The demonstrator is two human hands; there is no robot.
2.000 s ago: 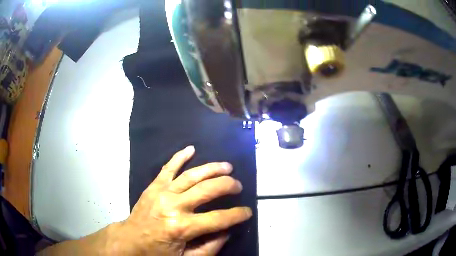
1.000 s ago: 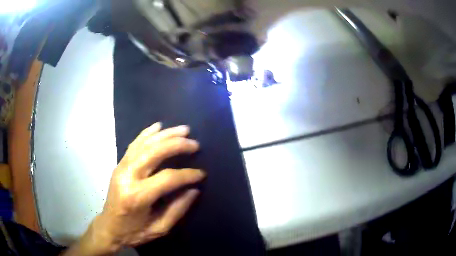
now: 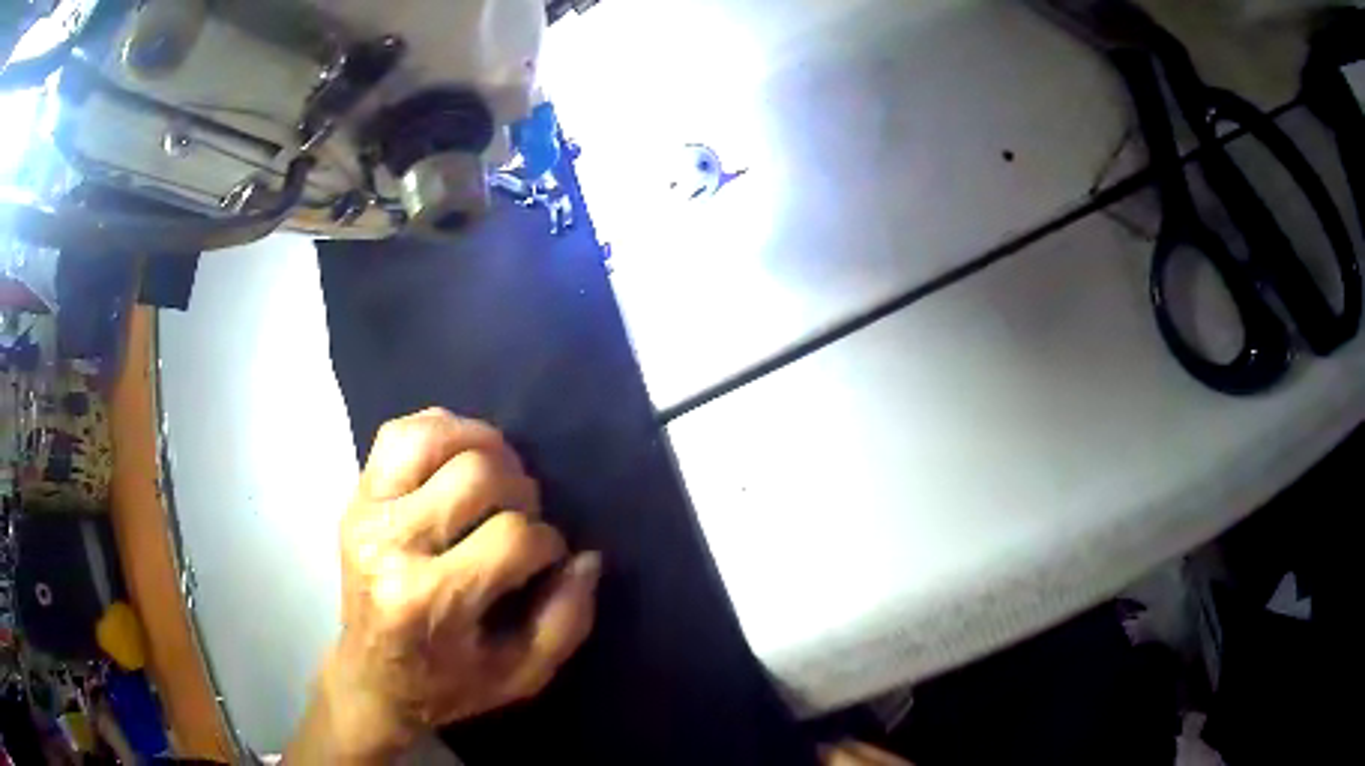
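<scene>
A long dark cut panel lies flat on the white machine table, its top end under the presser foot and needle. The panel's right edge runs from the foot down to the table's front edge. My left hand rests on the lower left part of the panel with its fingers curled in. Whether cloth is pinched in it is hidden. My right hand shows only as a small piece of skin at the bottom edge, by the panel's right side; the rest is cut off.
The sewing machine head fills the top left. Black-handled shears lie at the upper right. A small shiny round disc is on the bed right of the foot. The table has an orange-brown left edge. Dark cloth hangs below its front edge.
The view has shifted and turned, so the machine head shows further up and left. My left hand has gone from spread fingers to curled ones. A bit of my right hand has appeared.
</scene>
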